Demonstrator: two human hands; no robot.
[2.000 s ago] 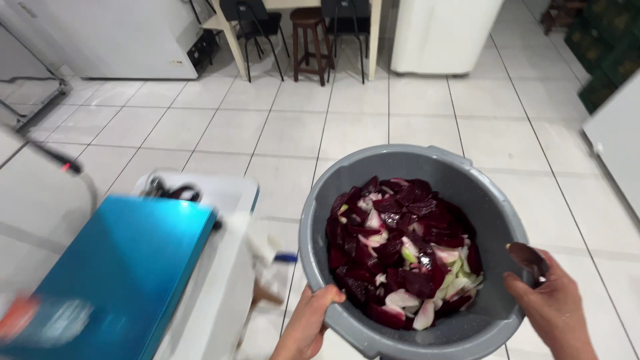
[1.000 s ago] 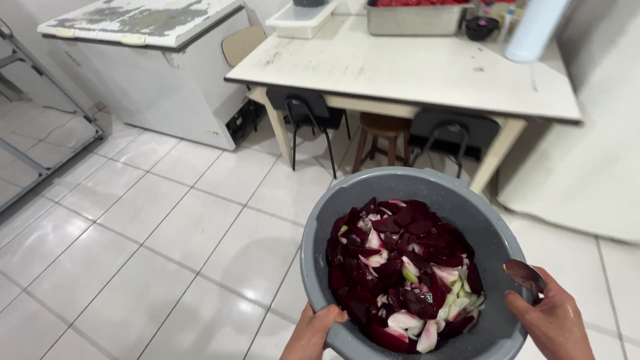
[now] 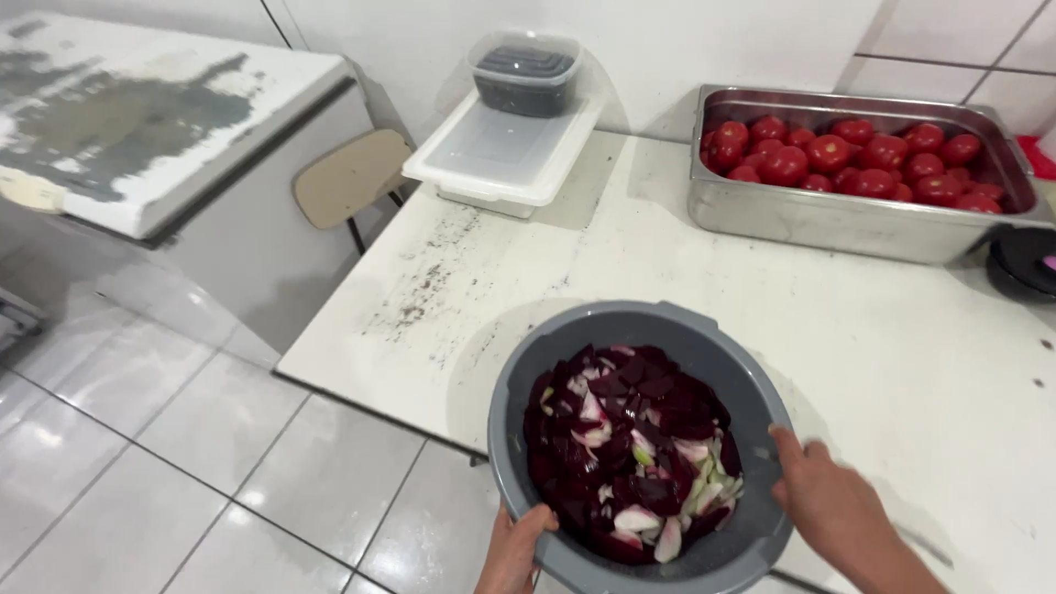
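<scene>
A round grey plastic basin [image 3: 639,318] sits low in the head view, at or over the table's near edge. Dark red beet slices [image 3: 615,503] fill its bottom, mixed with pale, pink-stained onion pieces [image 3: 701,487]. My left hand [image 3: 516,549] grips the near left rim, its thumb on top. At the right rim, my right hand [image 3: 833,495] has its fingers over the edge. A thin, blurred grey strip [image 3: 924,546], possibly a utensil handle, shows beside the right forearm. The spoon's bowl is not visible.
The white table [image 3: 660,247] bears a steel pan [image 3: 825,227] of tomatoes [image 3: 829,153], a lidded white tray [image 3: 503,153], a plastic container [image 3: 528,78] and a black lidded pot [image 3: 1023,264]. A chair [image 3: 351,177] and a worn white chest freezer [image 3: 239,124] stand left.
The view has moved up to the table, with the basin carried along in both hands. The spoon seen earlier in my right hand no longer shows clearly there.
</scene>
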